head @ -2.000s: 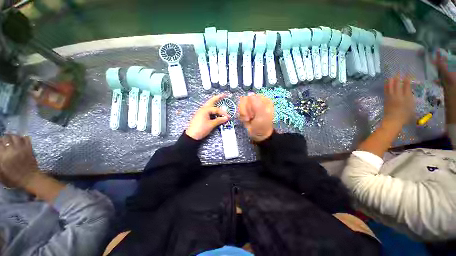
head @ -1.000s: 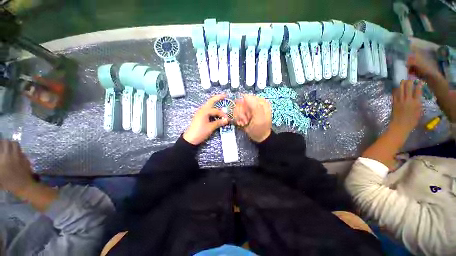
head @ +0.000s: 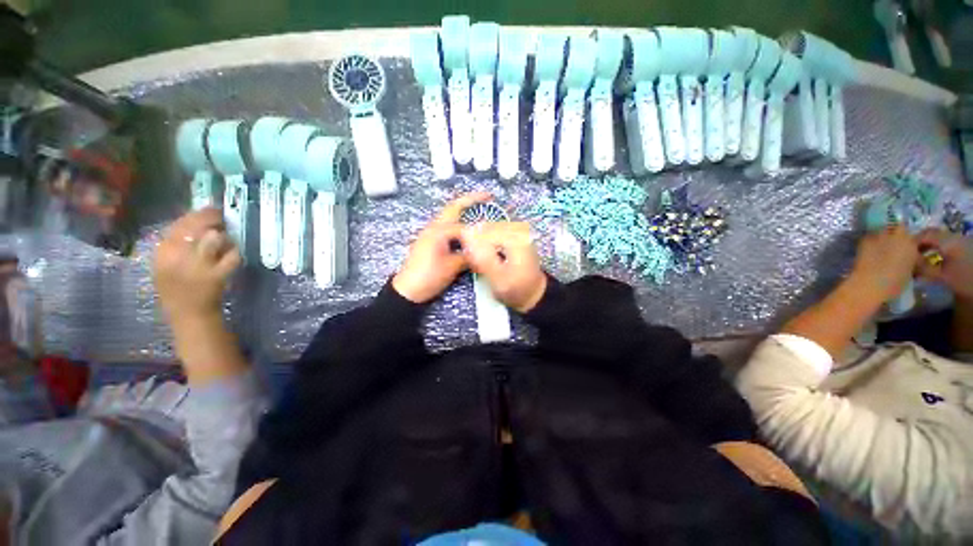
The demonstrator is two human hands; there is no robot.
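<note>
A handheld fan point(head: 492, 316) lies in front of me, its grille away from me and its pale handle pointing towards me. My left hand point(head: 432, 259) holds the fan at the left of its head and neck. My right hand point(head: 508, 262) is at the neck, its fingers touching those of my left hand and covering most of the head. Any small part between the fingers is hidden. A heap of small light-blue parts point(head: 613, 226) lies right of my hands, with a heap of small dark parts point(head: 688, 229) beyond it.
A row of fans point(head: 571, 123) stands along the back. A single fan point(head: 372, 149) lies grille up, left of the row. A smaller fan group point(head: 302, 213) stands at the left, with a neighbour's hand point(head: 195, 261) at it. Another person's hands point(head: 889, 261) work at the right.
My right hand has moved in over the fan's neck and against my left fingers. The left neighbour's hand has reached up to the smaller group, where another fan now shows.
</note>
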